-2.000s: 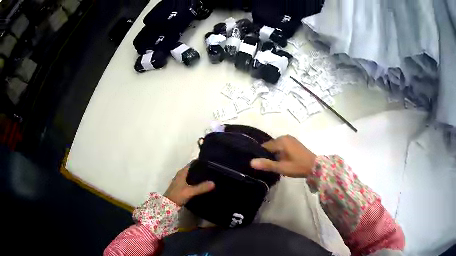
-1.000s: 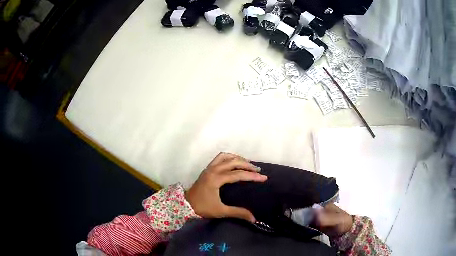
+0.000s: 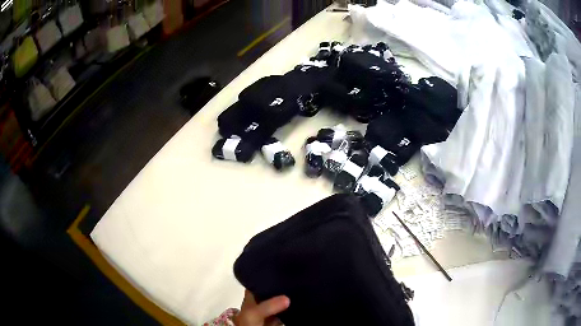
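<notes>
A black fabric bag is held up close in front of me, over the near part of the cream-white table. Its plain side faces me, and a zipper edge with small metal parts shows along its right side. My left hand grips the bag's lower left, cut off by the bottom edge; only the thumb and part of the hand show. My right hand is not in view. The bag hides whatever is behind it.
Black bags with small white logos lie heaped at the back. Black bundles with white bands lie nearer. Small printed white packets and a thin dark stick are at right. Rolled white paper is piled back right; flat sheets lie below.
The bag has been raised and turned so its plain side faces me. My right hand has left the picture. The view has tilted up, showing the heaped bags and paper pile.
</notes>
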